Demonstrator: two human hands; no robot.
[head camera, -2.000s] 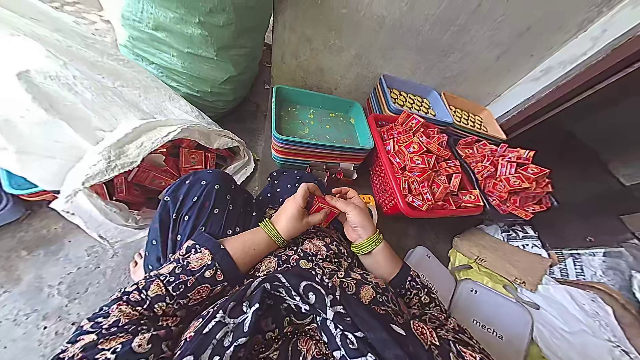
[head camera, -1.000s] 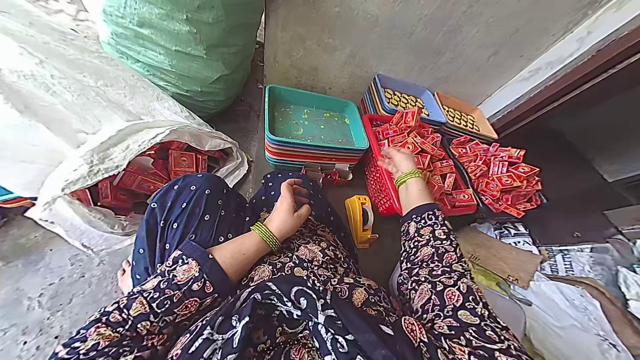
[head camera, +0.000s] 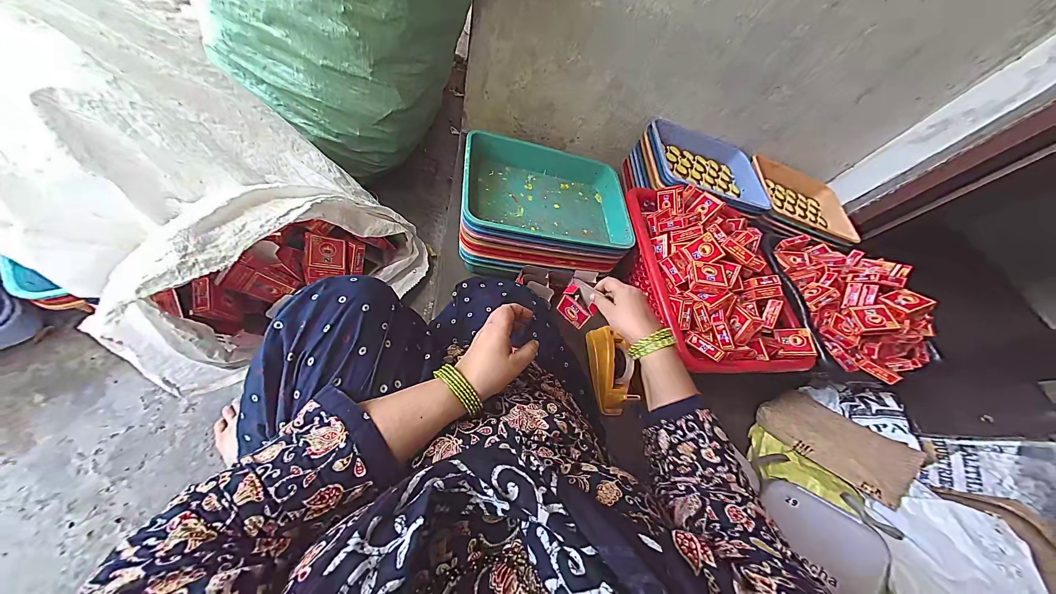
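My right hand (head camera: 624, 309) grips a small red cardboard box (head camera: 573, 307) with a raised pale flap, just left of the red plastic basket (head camera: 645, 272). That basket is heaped with small red boxes (head camera: 714, 272). Over my lap, my left hand (head camera: 499, 351) has its fingers curled; whether something small is between them cannot be told. A yellow tape dispenser (head camera: 606, 371) lies below my right hand. More red boxes (head camera: 326, 256) fill the mouth of a white woven sack (head camera: 190, 239) on the left.
A teal tray (head camera: 549, 194) tops a stack near the wall. Blue (head camera: 718, 153) and orange (head camera: 804, 198) trays hold rows of small yellowish pieces. Another heap of red boxes (head camera: 866, 309) lies at right. Green sack (head camera: 338, 74) behind; cardboard (head camera: 841, 450) and a grey lid-like piece (head camera: 821, 528) lower right.
Two seconds ago both hands held a red box together over my lap. My right hand then reached over the red basket and has since come back left to a box beside the tray stack.
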